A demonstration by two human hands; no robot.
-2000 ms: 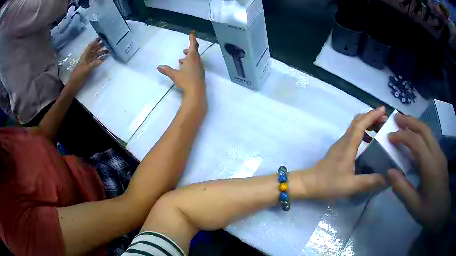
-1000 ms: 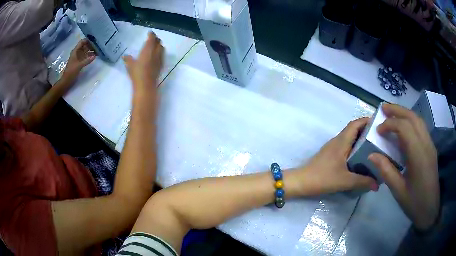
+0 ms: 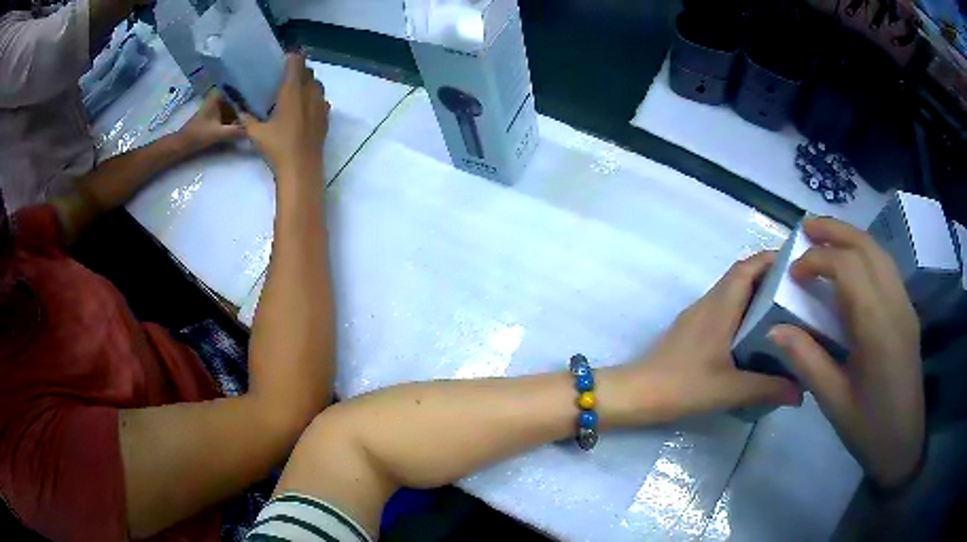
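A pale retail box with a white square top stands at the right, seen from above. My left hand, with a bead bracelet at the wrist, holds the box from its left side, fingers behind and thumb at the front. My right hand is at the box's right side, its fingers on the white top and its thumb on the near edge. The top looks shut. The lower part of the box is hidden by my hands.
An open printed carton stands at the back centre. A neighbouring worker holds another carton at the upper left. Another closed box stands far right. Dark cups and small round parts lie behind on a white sheet.
My hands stay around the box, which appears more closed in on than two seconds ago. The neighbour's hands have moved left and now lift a carton.
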